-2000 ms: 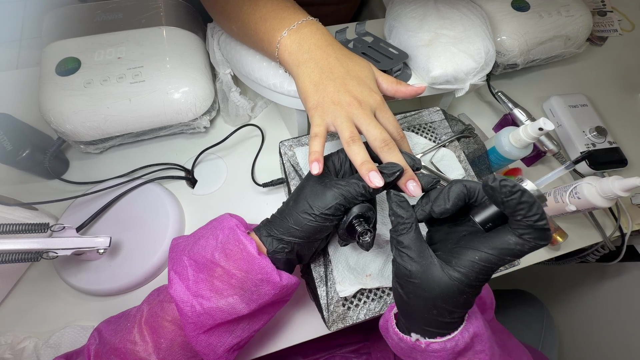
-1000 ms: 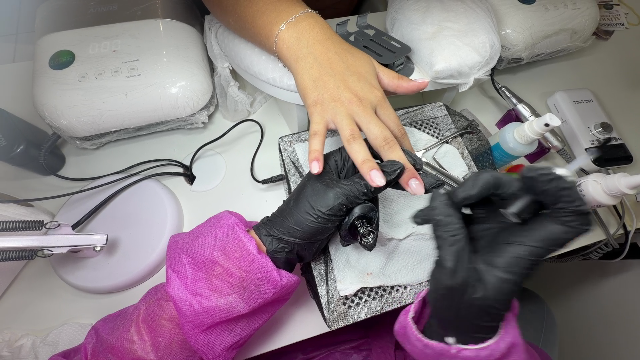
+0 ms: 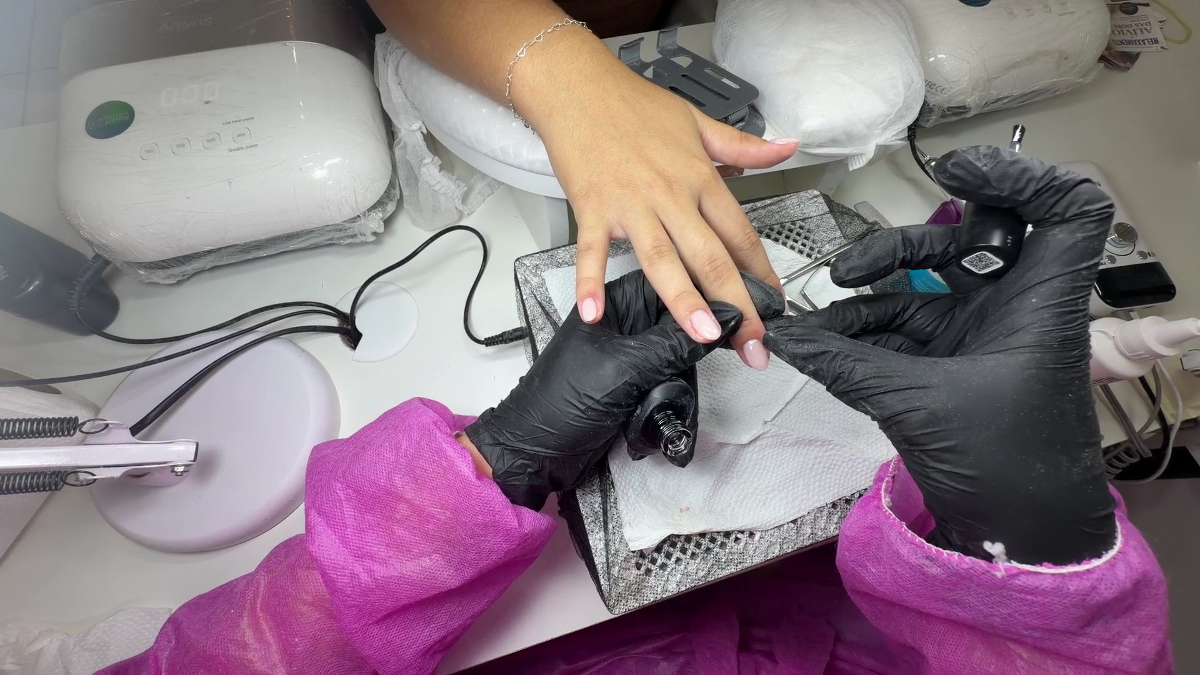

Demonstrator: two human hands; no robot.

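Note:
My black-gloved left hand is under another person's hand, its thumb and fingers at that person's fingers. Against my left palm it holds an open black nail polish bottle, threaded neck showing. My black-gloved right hand is at the right, its thumb and forefinger tips pinched together beside the other person's fingertips. Its raised fingers hold the black bottle cap, which bears a printed code; its brush is hidden. Glossy pale pink polish shows on the other person's nails.
White paper towels lie on a speckled grey nail dust collector below the hands. Metal tools lie behind. A wrapped nail lamp and a lamp base stand left, with black cables between. White bottles stand right.
My right hand moved away to the right, then came back to the other person's fingertips, cap still in its fingers. My left hand and the other person's hand have hardly moved.

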